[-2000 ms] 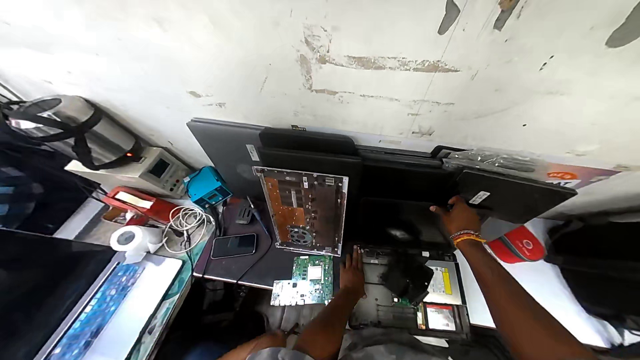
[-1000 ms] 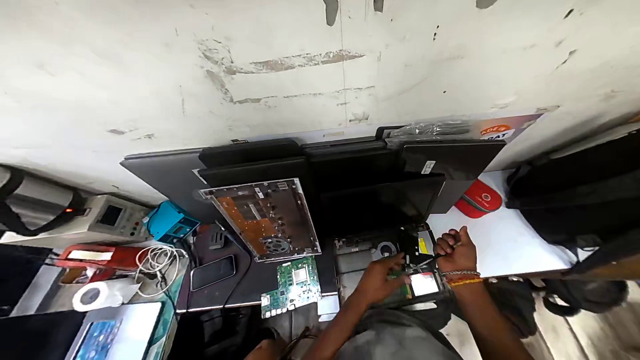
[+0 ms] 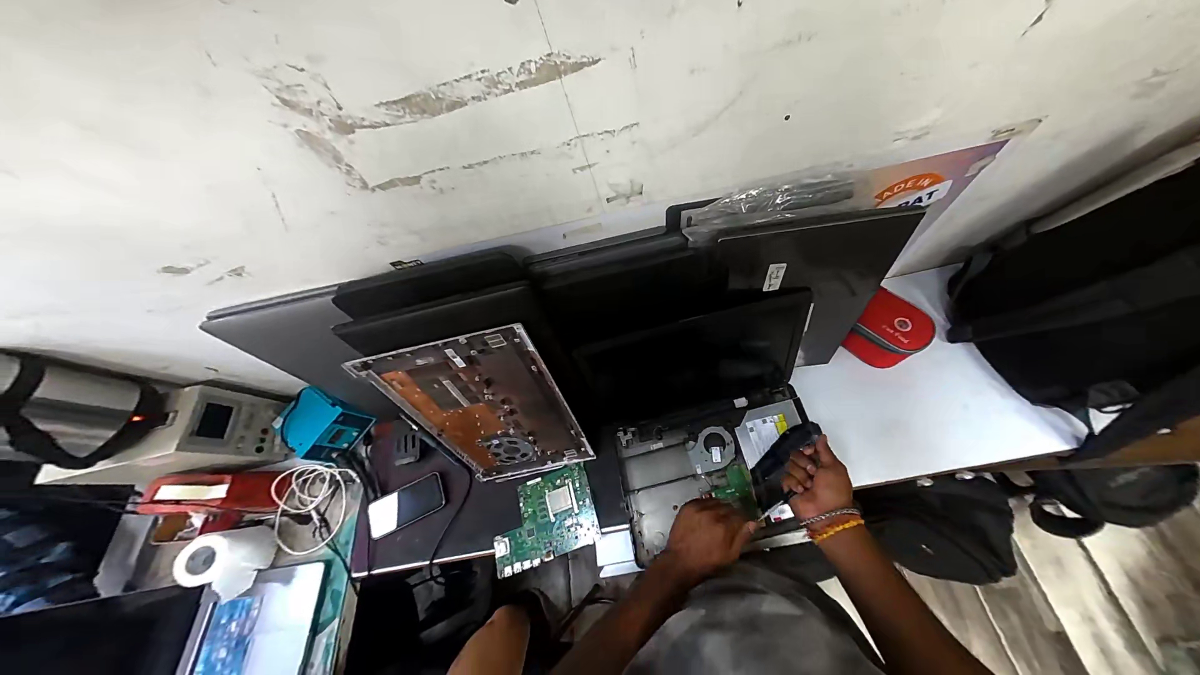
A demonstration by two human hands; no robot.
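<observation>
An opened laptop base (image 3: 661, 487) lies at the desk's front edge, with its dark screen (image 3: 703, 352) raised behind it. Inside the base show a round cooling fan (image 3: 714, 448), a green circuit board (image 3: 736, 486) and a label-bearing part. My left hand (image 3: 708, 532) rests over the base's front part, fingers bent; whether it holds anything is hidden. At the base's right side, my right hand (image 3: 817, 483) has its fingers curled against a soft-looking black object (image 3: 780, 452). A thin, light-tipped thing lies between the hands, too small to name.
A green laptop motherboard (image 3: 553, 516) and a phone (image 3: 406, 506) lie left of the base. Beside them stands an upright laptop cover (image 3: 478, 398); several dark laptops lean on the wall. A red case (image 3: 889, 328) sits right. Tape roll (image 3: 220, 558), white cable and bench device stand far left.
My right hand has come from the raised screen down to the base's right side, by the black object. My left hand has moved from the base's left edge to its front. The view has shifted.
</observation>
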